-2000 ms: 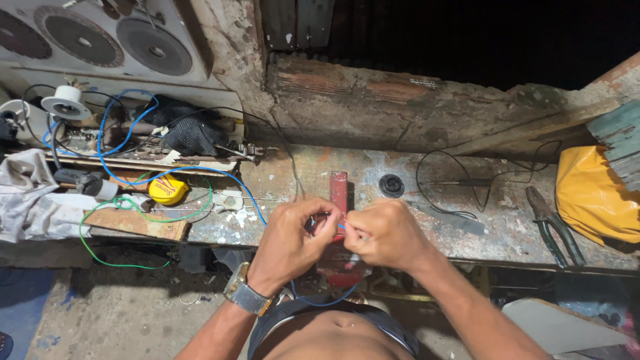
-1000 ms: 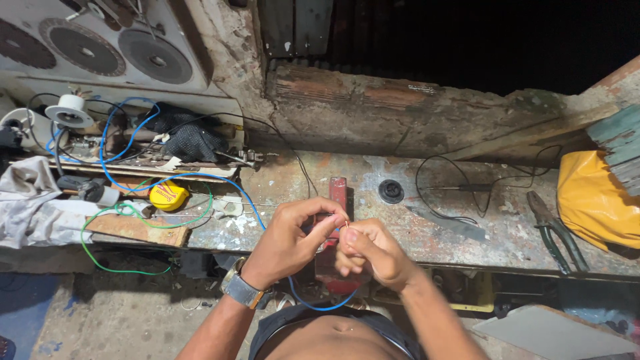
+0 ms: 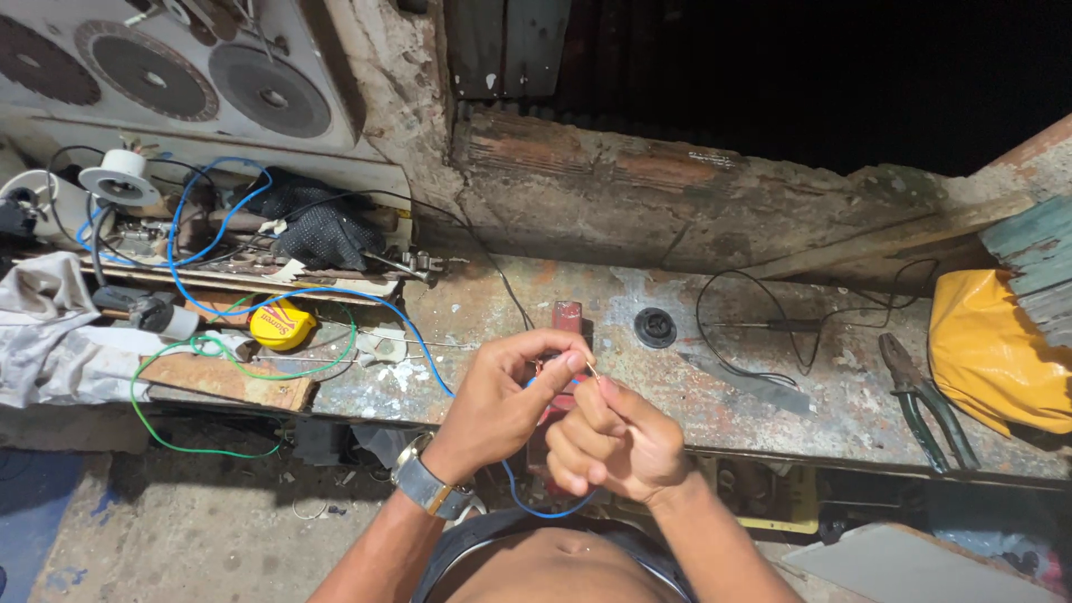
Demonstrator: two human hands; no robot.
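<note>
My left hand [image 3: 511, 402], with a watch at the wrist, pinches a blue insulated wire [image 3: 419, 335] near bare copper strands [image 3: 592, 369]. Close on its right, my right hand [image 3: 620, 435] has thumb and forefinger closed on the end of those strands. Both hands are over the bench's front edge, in front of a red bench vise [image 3: 567, 316] that they partly hide. The blue wire runs from the left of the bench to the hands, and a loop of it hangs below them.
A black round plastic part [image 3: 655, 327], a black cord with a thin probe [image 3: 754, 325], pliers [image 3: 921, 406] and a yellow bag [image 3: 997, 352] lie right of the vise. At left are a yellow tape measure [image 3: 282, 323], green wire [image 3: 209, 352] and a cluttered board [image 3: 335, 289].
My right hand has turned and now sits slightly lower, beside the left fingertips. Copper strands now show between the two hands.
</note>
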